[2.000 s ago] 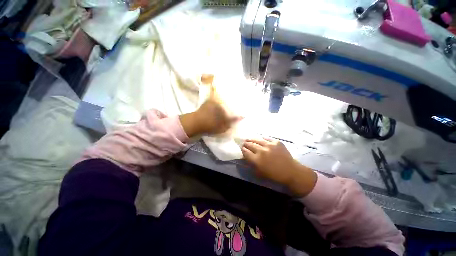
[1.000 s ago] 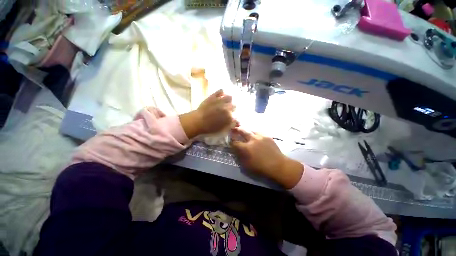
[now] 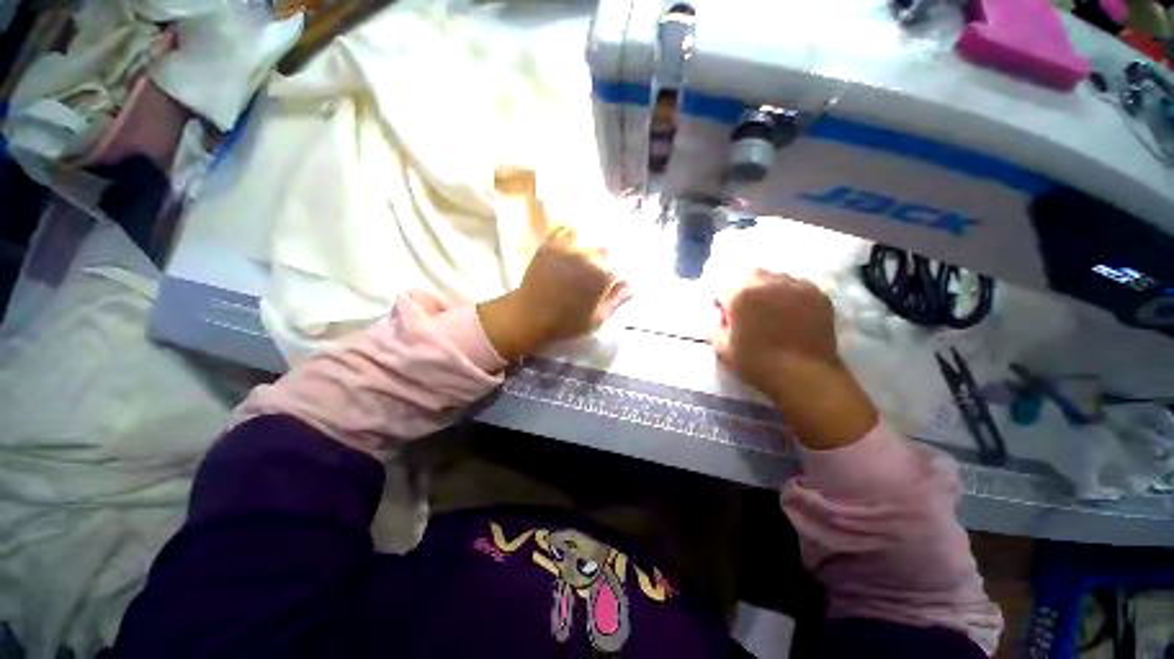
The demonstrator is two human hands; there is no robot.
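Observation:
Cream cloth (image 3: 373,193) lies on the white table left of the needle area, in folds. My left hand (image 3: 567,290) is closed on the edge of the cloth, just left of the brightly lit needle area; its fingertips are washed out by glare. The white sewing machine (image 3: 824,155) with a blue stripe stands in front of me. My right hand (image 3: 776,324) is right of and below the needle, fingers curled; whether it holds anything is hidden. A thin dark line (image 3: 667,335) lies on the table between my hands.
Black looped handles (image 3: 930,286) lie under the machine arm. Dark snips (image 3: 972,402) and white scraps (image 3: 1133,451) lie at the right. A measuring strip (image 3: 631,402) runs along the front edge. A pink block (image 3: 1024,41) sits on the machine. More cloth (image 3: 116,386) hangs at the left.
My right hand has moved right, away from my left hand, from the table's front edge to beside the needle area. My left hand remains at the cloth. The view has shifted slightly.

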